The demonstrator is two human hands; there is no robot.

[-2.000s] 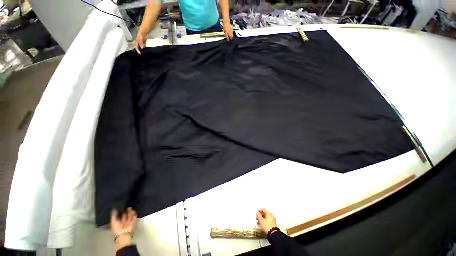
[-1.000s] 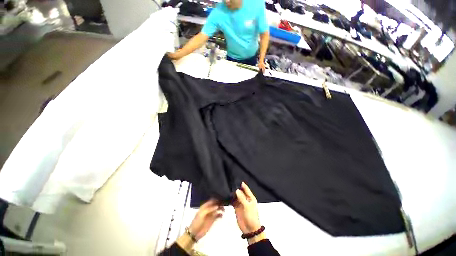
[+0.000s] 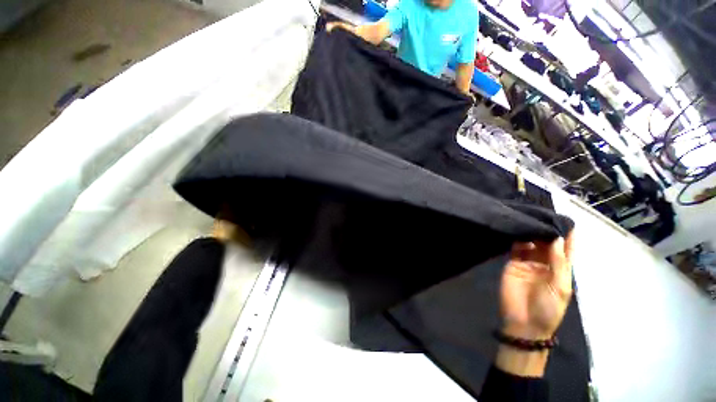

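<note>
The black fabric (image 3: pixel 377 188) is lifted off the table in a wide raised fold between my hands. More of it lies on the white-covered table (image 3: pixel 314 322). My right hand (image 3: pixel 538 283) is shut on the fabric's edge at the right, palm towards me, with a beaded band at the wrist. My left hand (image 3: pixel 229 229) is blurred and mostly hidden under the fabric at the left, so its grip cannot be made out. A person in a turquoise T-shirt (image 3: pixel 436 38) holds the far edge up with both hands.
White rolls or sheets (image 3: pixel 118 169) stand at the left end. A silvery rail (image 3: pixel 250 330) runs across the table near me. A cloth weight (image 3: pixel 520 179) sits at the far edge. Tables piled with cloth (image 3: pixel 549 74) stand behind.
My hands have moved apart, the right one far to the right with the fabric edge, the left one to the left. The fabric has risen, and the person opposite has lifted the far edge.
</note>
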